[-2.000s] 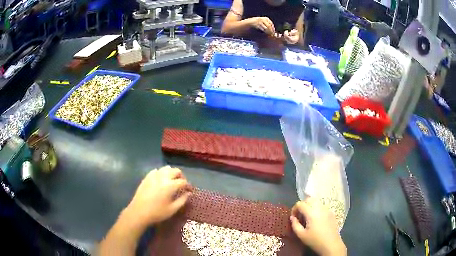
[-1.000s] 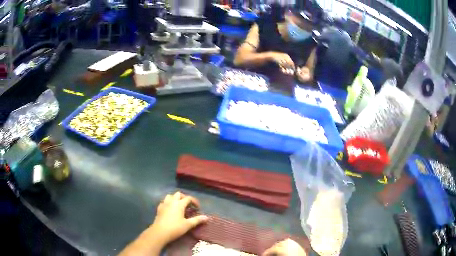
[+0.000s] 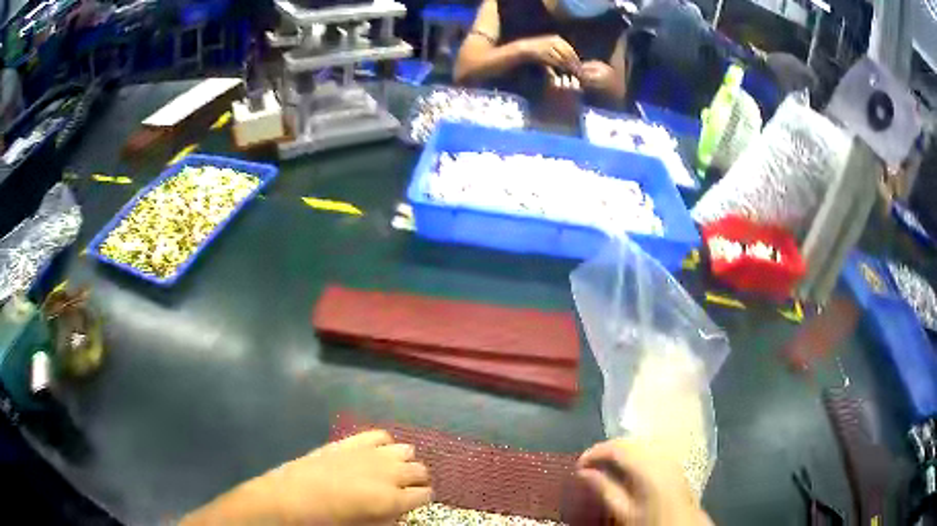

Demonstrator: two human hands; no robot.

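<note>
A red-brown perforated jig plate (image 3: 493,471) lies nearest me at the bottom of the view. Small pale metal parts (image 3: 462,516) are heaped along its near side, cut off by the bottom edge. My left hand (image 3: 365,478) lies over the plate's left end, fingers bent; whether it grips anything is not clear. My right hand (image 3: 632,483) is at the plate's right end, fingers curled and slightly blurred; its fingertips' contact is unclear. Stacked red-brown jig plates (image 3: 447,339) lie just beyond.
A clear plastic bag (image 3: 658,360) of pale parts stands right, behind my right hand. Beyond are a deep blue bin (image 3: 555,238), a red basket (image 3: 753,269) and a silver press (image 3: 334,92). A blue tray (image 3: 180,221) is left, pliers (image 3: 817,498) lower right. A person works opposite.
The view tilted up and then back down. My left hand now lies flatter over the plate's left end. My right hand, mostly cut off a second ago, shows again at the right end.
</note>
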